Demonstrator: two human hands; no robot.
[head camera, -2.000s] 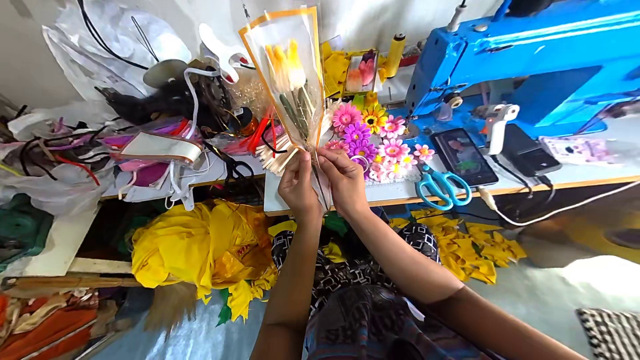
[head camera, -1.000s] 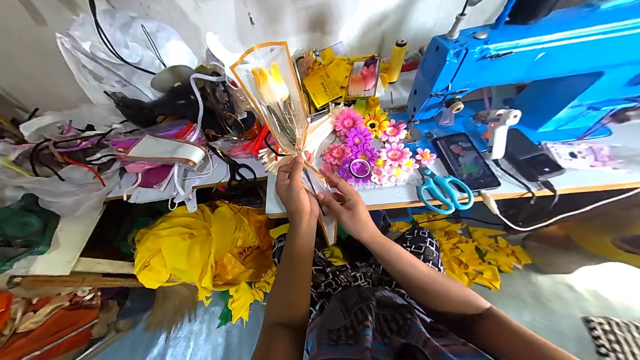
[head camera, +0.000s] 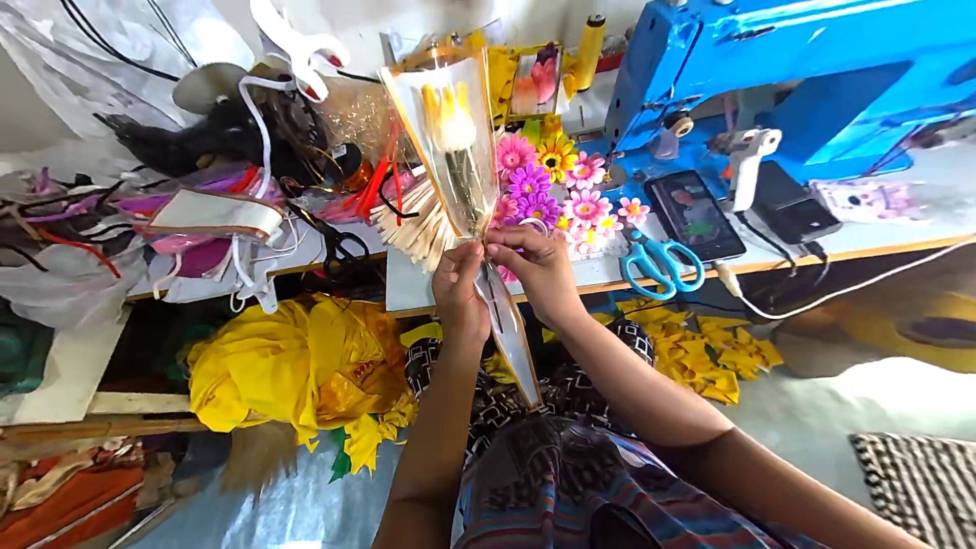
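Note:
A yellow and white artificial tulip (head camera: 451, 126) stands in a clear wrapping sleeve with gold-coloured edges (head camera: 488, 183), tilted up over the table edge. My left hand (head camera: 462, 286) grips the narrow waist of the sleeve from the left. My right hand (head camera: 537, 267) pinches at the same waist from the right, fingertips nearly meeting those of the left. Below the hands the sleeve's pointed lower end (head camera: 512, 335) hangs toward my lap. Just behind my right hand lie pink, purple and yellow artificial flowers (head camera: 587, 206), and behind my left a bundle of pale sticks (head camera: 418, 221).
Teal-handled scissors (head camera: 660, 265), a phone (head camera: 694, 215) and a white glue gun (head camera: 749, 168) lie right, before a blue sewing machine (head camera: 648, 76). Black scissors (head camera: 335, 242) and ribbon scraps lie left. A yellow bundle (head camera: 297, 366) sits below the table; a white cable (head camera: 839, 293) crosses the right edge.
The sleeve's lower end now shows below my hands, angled down to the right. My right hand has moved up to the waist, beside my left fingertips.

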